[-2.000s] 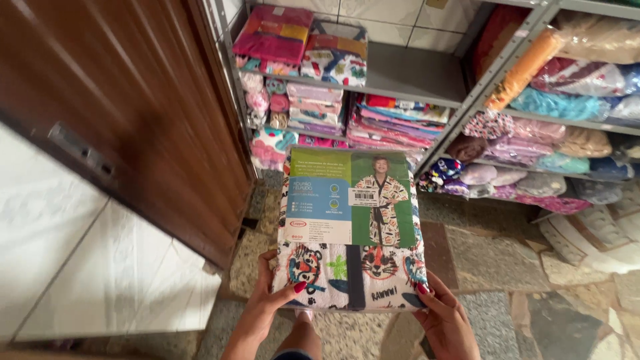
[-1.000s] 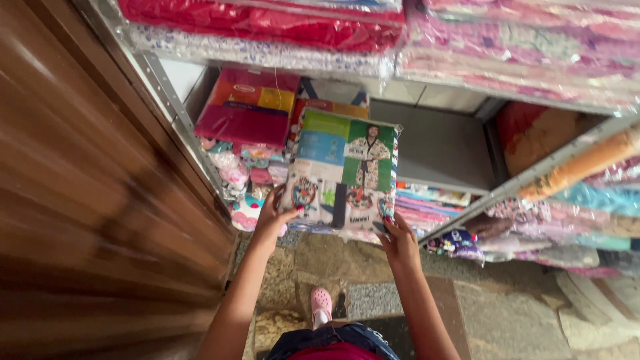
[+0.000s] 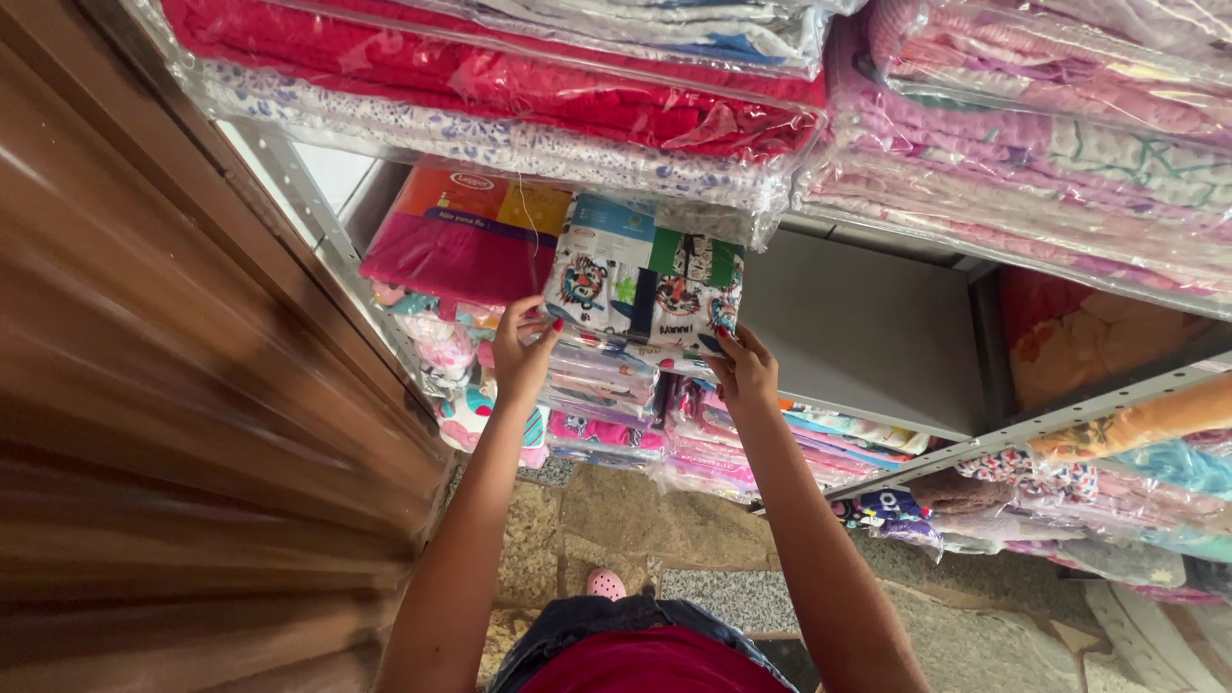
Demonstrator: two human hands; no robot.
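Between my hands is a plastic-wrapped folded robe with a tiger print [image 3: 643,296], lying flat at the shelf's front, its far end partly under the packages above. My left hand [image 3: 525,346] pinches its near left corner between thumb and fingers. At the near right corner, the thumb and fingers of my right hand [image 3: 743,364] grip the wrap. Directly left of the robe sits a magenta textile package [image 3: 452,252] with an orange and yellow card. Other packaged textiles show just beneath the robe's near edge.
Overhead, wrapped red fabric [image 3: 500,82] and pink bundles [image 3: 1020,192] overhang the shelf. A grey metal shelf board [image 3: 857,318] extends right of the robe. Perforated uprights [image 3: 322,217] and a brown door [image 3: 183,366] stand at the left. Wrapped stacks [image 3: 602,385] fill lower levels above a stone floor [image 3: 664,515].
Both hands have moved the wrapped robe forward onto the shelf, beside the magenta package. Earlier it was held in front of the shelves. The view has shifted closer to the shelving.
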